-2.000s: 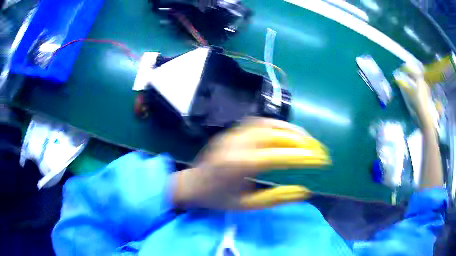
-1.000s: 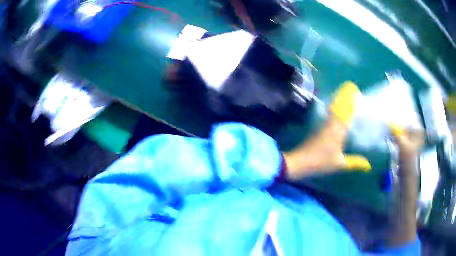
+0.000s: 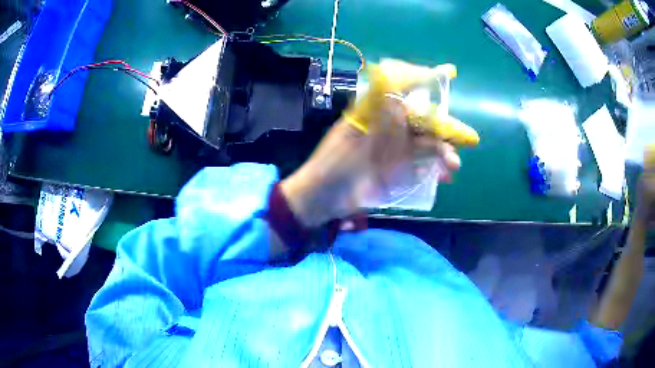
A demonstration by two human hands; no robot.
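My left hand (image 3: 402, 129), with yellow finger cots, is closed around a thin clear panel (image 3: 409, 190) just above the mat's front edge. A small white wipe-like piece shows between the fingers; its exact nature is unclear. My right hand (image 3: 645, 188) is at the far right, cut off by the picture's edge and blurred. A pale flat piece (image 3: 641, 133) shows at its fingertips. The black optical engine housing (image 3: 269, 104) lies on the mat to the left of my left hand, with its white triangular side (image 3: 194, 93) at the left and wires on top.
A blue bin (image 3: 61, 65) stands at the left, holding a silvery bagged item. A wipe pack (image 3: 68, 215) hangs at the left bench edge. Another black housing (image 3: 237, 11) is at the back. Shiny clear bags (image 3: 556, 144), white slips (image 3: 578, 50) and a yellow can (image 3: 621, 20) are at the right.
My left hand went right toward the bags and is now back beside the housing, closed on a clear panel. My right hand has moved to the far right edge with a pale piece.
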